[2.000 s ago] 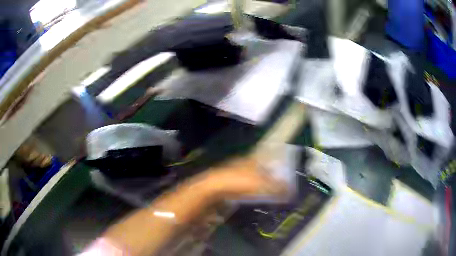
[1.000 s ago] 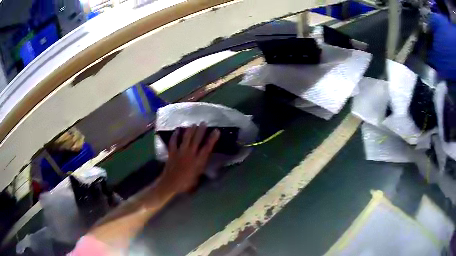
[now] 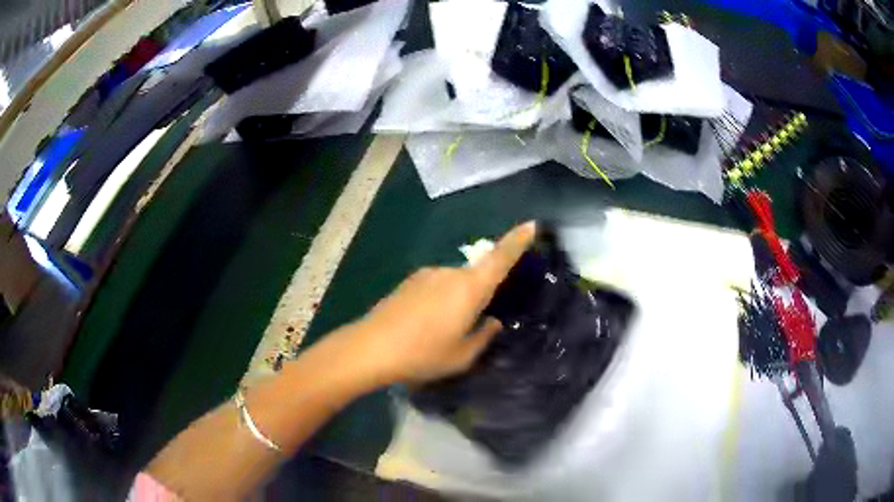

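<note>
A black plastic housing (image 3: 564, 343) lies tilted over the white work sheet (image 3: 676, 392) in front of me, blurred. My left hand (image 3: 441, 319) reaches in from the lower left and grips the housing's left edge. The index finger stretches along its upper left end, with another fingertip lower on that edge. A small white piece shows beside the index finger. A bit of yellow wire shows at the housing's upper right side. My right hand is not in view.
Several black housings (image 3: 627, 44) with yellow wires lie on bubble wrap (image 3: 461, 162) at the back. The conveyor's chipped cream rail (image 3: 323, 245) runs at left. Red and black lead wires (image 3: 784, 284), a studded connector row (image 3: 769, 147) and a round black grille (image 3: 845, 211) stand at right.
The view has swung right, away from the wrapped housing on the belt. My left hand has left that housing and now grips one over the white sheet.
</note>
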